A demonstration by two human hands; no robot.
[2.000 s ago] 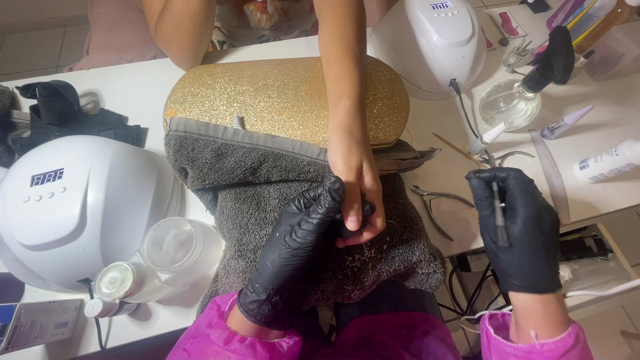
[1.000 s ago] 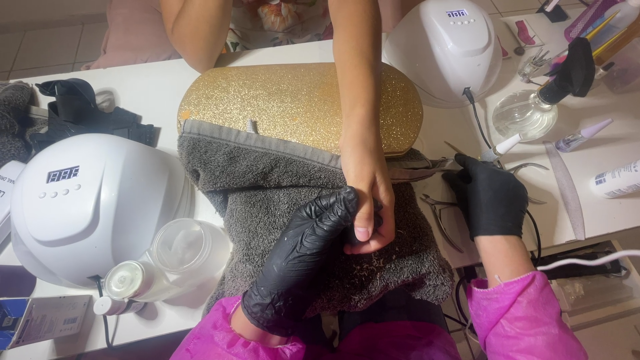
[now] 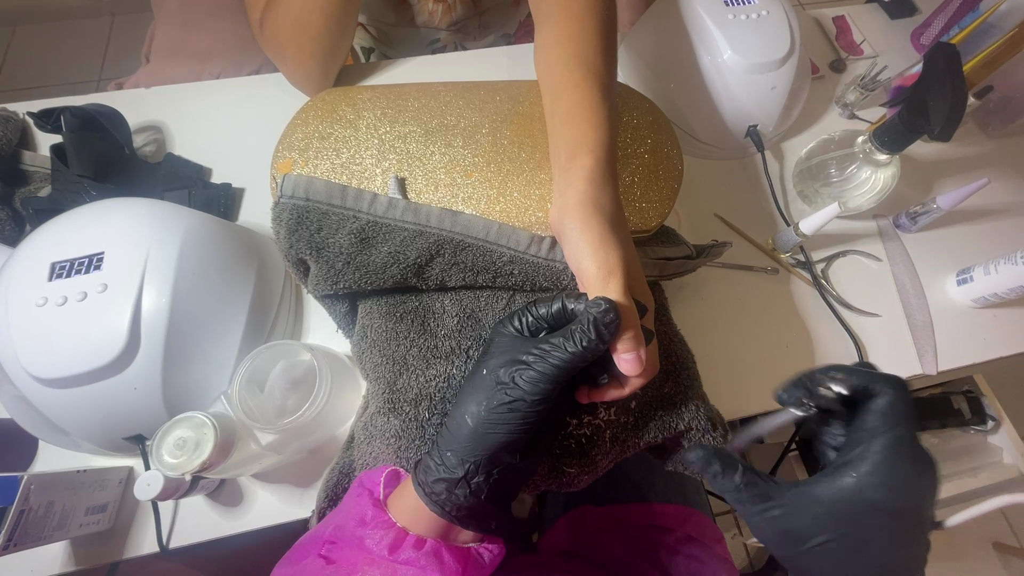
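My left hand (image 3: 520, 400), in a black glove, holds the fingers of another person's hand (image 3: 616, 272) over a dark grey towel (image 3: 448, 336). That person's forearm rests across a gold glitter armrest (image 3: 472, 128). At the lower right, my black-gloved right hand (image 3: 840, 464) grips a slim metal tool (image 3: 764, 428), blurred so that its kind is unclear. Pale flakes lie on the towel below the fingers. A thin metal tool (image 3: 744, 268) lies right of the towel, near cuticle nippers (image 3: 848, 292) and a nail file (image 3: 908, 296).
White nail lamps stand at the left (image 3: 104, 320) and upper right (image 3: 720, 72). Clear plastic jars (image 3: 288, 384) sit beside the left lamp. At the right are a spray bottle (image 3: 848, 172), small nail bottles (image 3: 940, 204), a white bottle (image 3: 988, 280) and a black cable (image 3: 772, 184).
My right hand reached to the table beside the towel, then came back toward me. Nippers that lay there are gone from that spot; a thin metal tool now lies near it. My left hand keeps its hold.
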